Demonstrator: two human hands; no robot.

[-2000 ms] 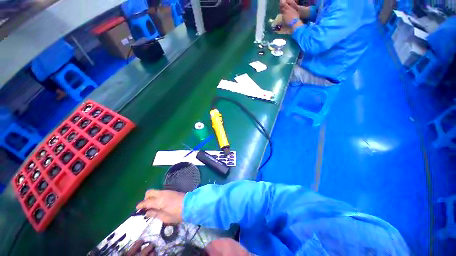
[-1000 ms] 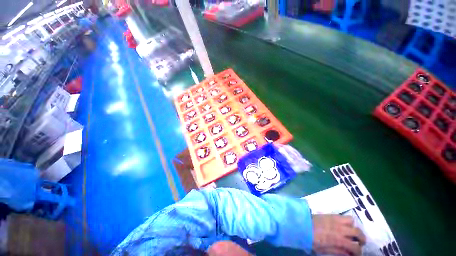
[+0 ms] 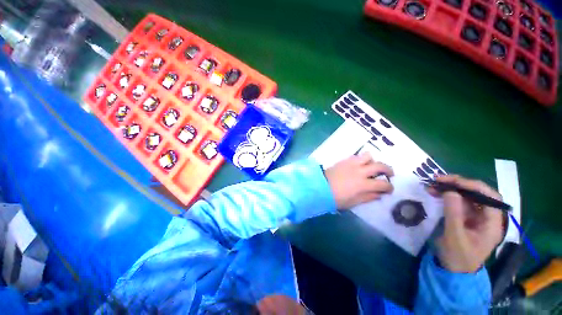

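Note:
My right hand (image 3: 471, 224) holds dark tweezers (image 3: 471, 195) like a pen, tips at the lower black stickers of the adhesive sheet (image 3: 403, 154). My left hand (image 3: 357, 181) lies on the white paper work sheet (image 3: 385, 224), fingers curled; something small and dark shows at its fingertips, too unclear to name. A black housing part (image 3: 410, 213) with notched edge and pale centre lies on the paper between my hands.
An orange-red parts tray (image 3: 185, 179) holds round units at left; another red tray (image 3: 440, 21) is at upper right. A blue bin (image 3: 236, 143) holds white rings, beside a clear bag (image 3: 285, 112). A yellow driver (image 3: 542, 277) and white strip (image 3: 508, 178) lie at right.
The view has swung so the left tray and bin sit further left and higher. My right hand with the tweezers is now in view at the adhesive sheet.

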